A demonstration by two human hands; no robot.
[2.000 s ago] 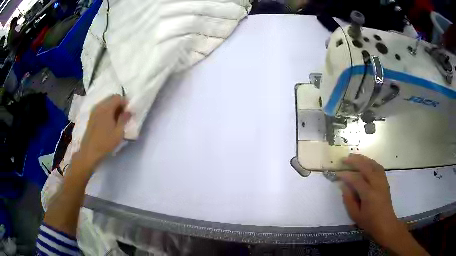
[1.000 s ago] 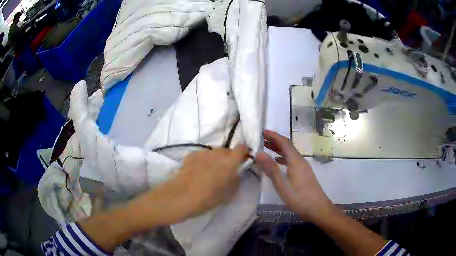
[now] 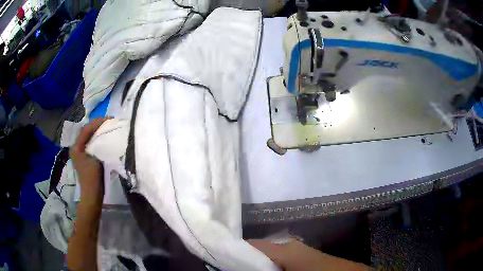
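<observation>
The white quilted padding [image 3: 185, 143], with thin dark stitch lines, lies over the table's left half and hangs over its front edge. A dark binding runs along its curved seams, and dark shell fabric [image 3: 153, 217] shows below it. My left hand [image 3: 89, 140] grips a white part of the garment at the left, fingers curled over it. My right forearm [image 3: 307, 256] enters at the bottom and passes behind the hanging padding, which hides my right hand. The sewing machine [image 3: 370, 79] stands to the right, with no cloth under its presser foot [image 3: 307, 108].
The white table [image 3: 307, 180] has a grey front edge with a ruler-like strip. More white quilted cloth [image 3: 116, 47] is bunched at the back left. A blue bin [image 3: 63, 74] stands beyond the table at the left, with piled cloth around it.
The hands have moved apart, the left one out to the left and the right one down behind the cloth. The padding is spread wider. The machine appears further left in view.
</observation>
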